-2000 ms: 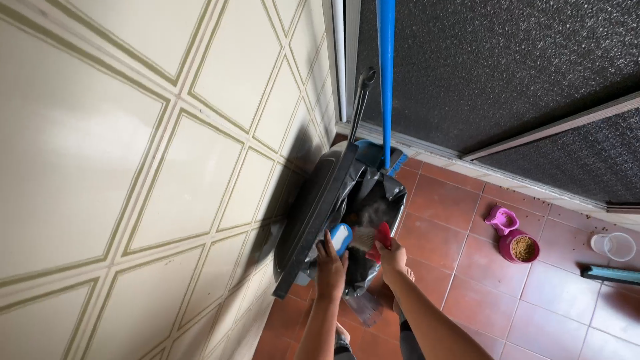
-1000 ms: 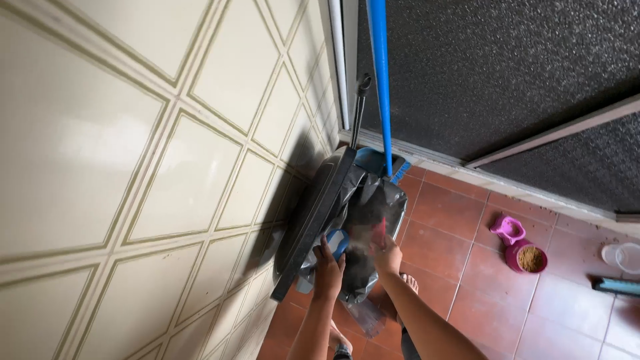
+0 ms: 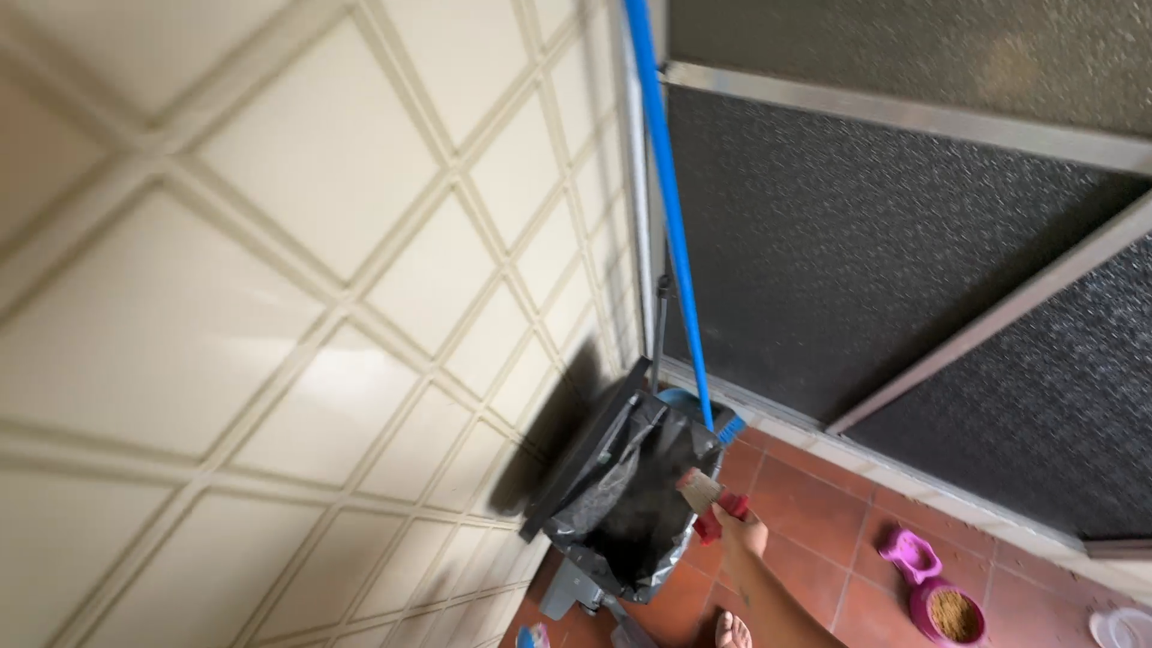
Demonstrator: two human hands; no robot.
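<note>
My right hand [image 3: 742, 533] holds a brush with a red handle and pale bristles [image 3: 702, 491] over the right side of a bin. The bin is lined with a black plastic bag [image 3: 621, 513], and its dark lid [image 3: 585, 450] stands raised against the tiled wall. The inside of the bag is too dark to make out. At the bottom edge, a blue and white object [image 3: 532, 636] shows only in part. My left hand is not in view.
A blue pole [image 3: 670, 207] with a blue-bristled broom head stands behind the bin. Dark textured door panels [image 3: 810, 243] are ahead. On the red floor tiles are a pink bowl of kibble [image 3: 954, 614], a smaller pink dish [image 3: 911, 553] and a clear container [image 3: 1120, 628]. My bare foot [image 3: 733, 630] is below.
My left hand, earlier over the bin holding a blue and white object, has left the view. My right hand still holds the red-handled brush. The view has shifted upward and left.
</note>
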